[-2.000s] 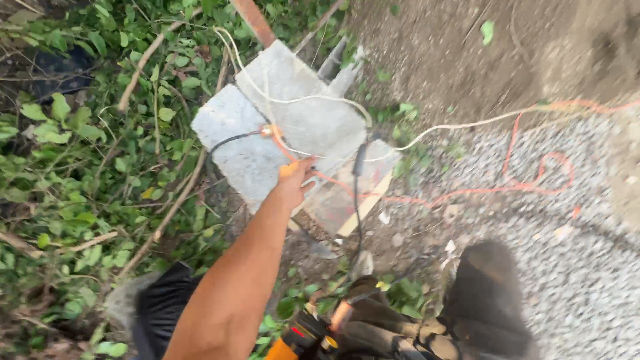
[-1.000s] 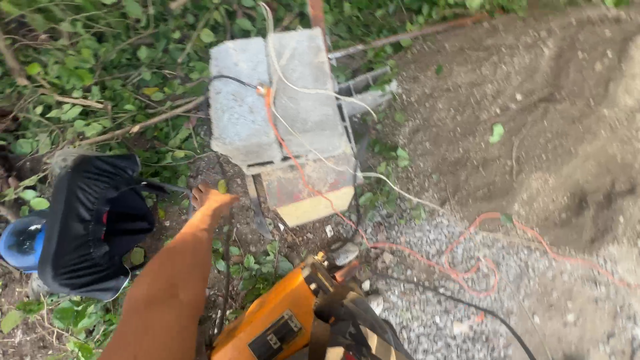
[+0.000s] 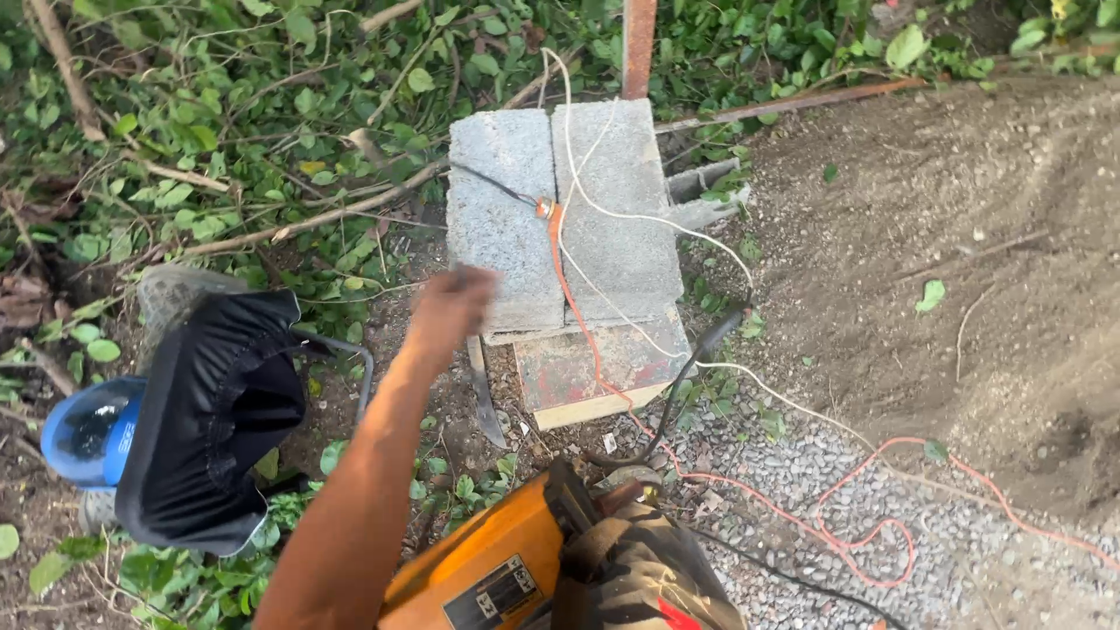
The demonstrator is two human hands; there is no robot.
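Observation:
My left hand (image 3: 455, 302), blurred, is over the near left edge of two grey concrete blocks (image 3: 503, 201); its fingers look bent, and whether it holds anything cannot be told. An orange cord's connector (image 3: 549, 210) joins a black cable on top of the blocks. A white cord (image 3: 630, 214) crosses them. A machete-like blade (image 3: 483, 394) lies on the ground just below my hand. An orange machine (image 3: 490, 560) with a strap is close to my body, beside camouflage cloth (image 3: 656, 560). My right hand is not in view.
A black fabric-edged item with a blue transparent part (image 3: 92, 433) lies at left. A board (image 3: 604, 363) sits before the blocks. A rusty metal bar (image 3: 639, 48) stands behind them. Orange cord crosses the gravel (image 3: 770, 542); leafy branches (image 3: 324, 223) lie at left.
My left hand was at the orange cord on the blocks, then lower left near the black item; now it is at the blocks' near left edge. The view has shifted.

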